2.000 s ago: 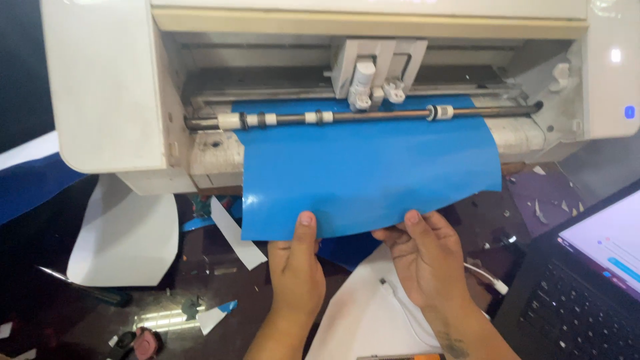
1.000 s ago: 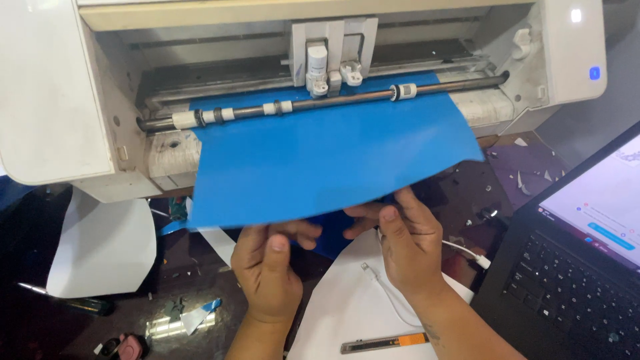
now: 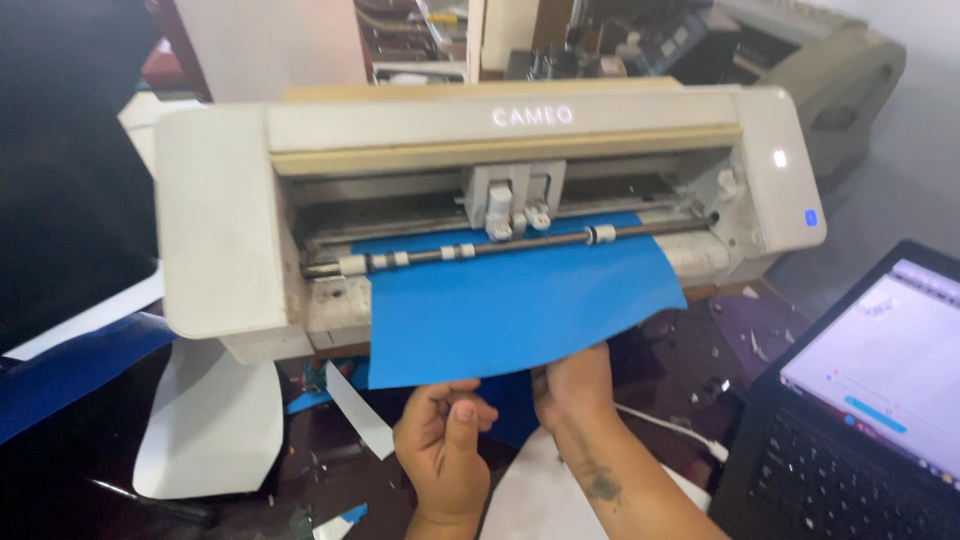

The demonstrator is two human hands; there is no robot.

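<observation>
A blue sheet, probably vinyl [image 3: 510,307], lies under the roller bar [image 3: 540,241] of a white Cameo cutting machine [image 3: 217,225], its front part hanging out over the table. The machine's tool carriage [image 3: 514,199] sits above the sheet near the middle. My left hand [image 3: 446,442] is just below the sheet's front edge, palm up, fingers curled and apart, with no grip on it. My right hand [image 3: 577,382] reaches under the sheet right of centre; its fingers are mostly hidden, so whether it touches the sheet cannot be told.
A laptop [image 3: 855,420] stands at the right, with a white cable [image 3: 675,427] beside it. White sheet pieces [image 3: 214,427], a white strip [image 3: 360,412] and small scraps lie on the dark table. A dark pen-like tool [image 3: 157,502] lies at the lower left. Behind the machine is other equipment [image 3: 832,97].
My thumbs were on the sheet's front edge two seconds ago; both have come off it. My right hand has moved under the sheet. The view has tilted up, showing the machine's top.
</observation>
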